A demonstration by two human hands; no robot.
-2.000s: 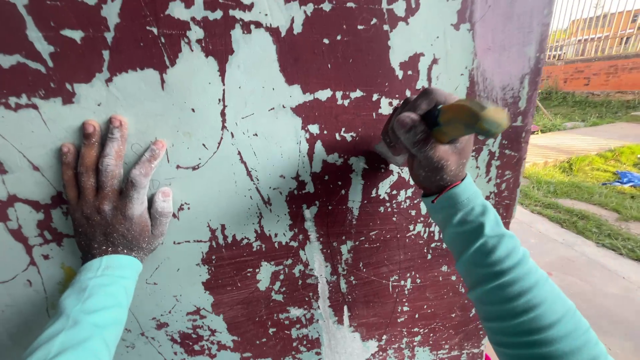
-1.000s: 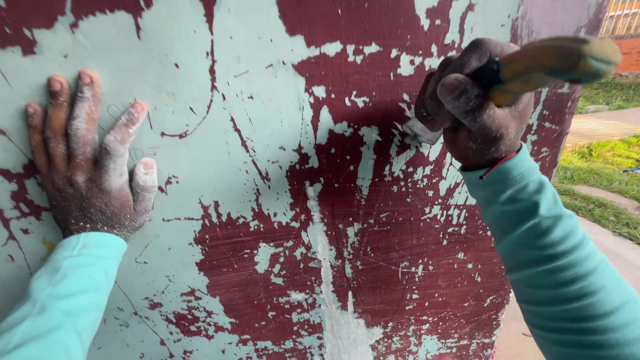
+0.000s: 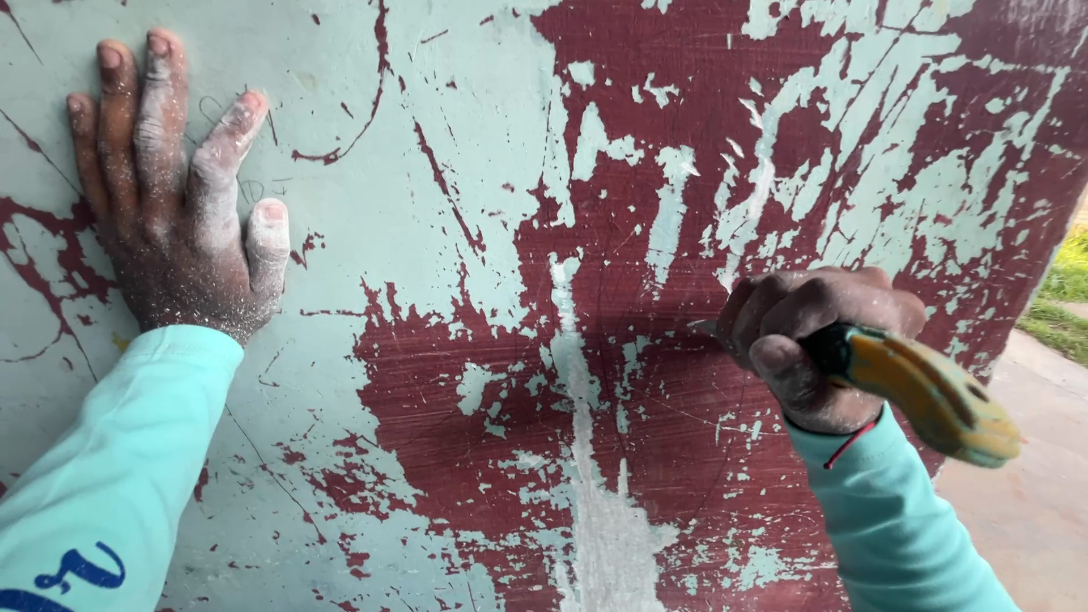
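Note:
My left hand lies flat on the pale green paint at the left of the wall, fingers apart and dusted white, holding nothing. In my right hand is a hand tool with a worn yellow and black handle; the handle sticks out to the lower right. My fist hides most of its metal end, which shows a small tip close to the wall, so its kind cannot be told. Around it the surface is dark red with ragged pale green patches. A whitish bare streak runs down the lower middle.
The wall's right edge slants down to the lower right. Beyond it are a paved strip and some grass. Faint pencil-like marks show beside my left hand.
My right hand has moved down the wall with the tool still in it. My left hand stays flat against the pale green paint. The view has shifted, with less of the yard showing.

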